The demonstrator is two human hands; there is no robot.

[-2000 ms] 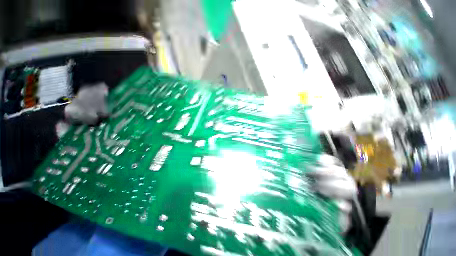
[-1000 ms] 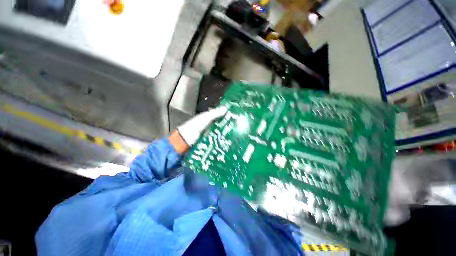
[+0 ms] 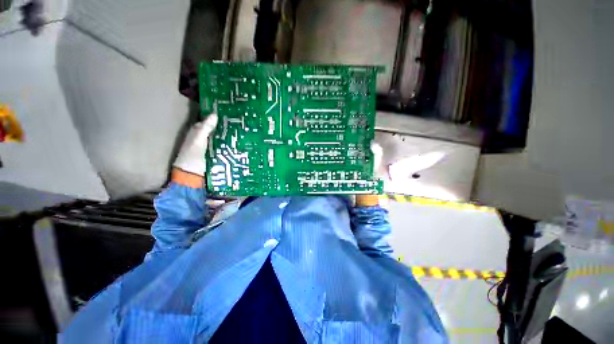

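Observation:
A large green printed circuit board (image 3: 286, 127) is held up in front of my chest, its flat side with silvery pads and traces facing me. My left hand (image 3: 196, 146), in a white glove, grips the board's left edge with the thumb on its face. My right hand (image 3: 377, 161), also gloved, is at the board's right edge; only a small part of it shows, and its fingers are hidden behind the board. The underside away from me is not visible.
The open bay of a grey machine (image 3: 347, 33) lies beyond the board, with a blue glow (image 3: 515, 87) at right. A metal ledge (image 3: 431, 161) is at the right. Yellow-black floor tape (image 3: 458, 273) shows lower right, near a black rack (image 3: 532, 275). An orange-yellow knob (image 3: 9, 125) is at far left.
The view has turned from the bench and wall panels to the machine bay. The board is now level and squarely in front of me, still in both hands.

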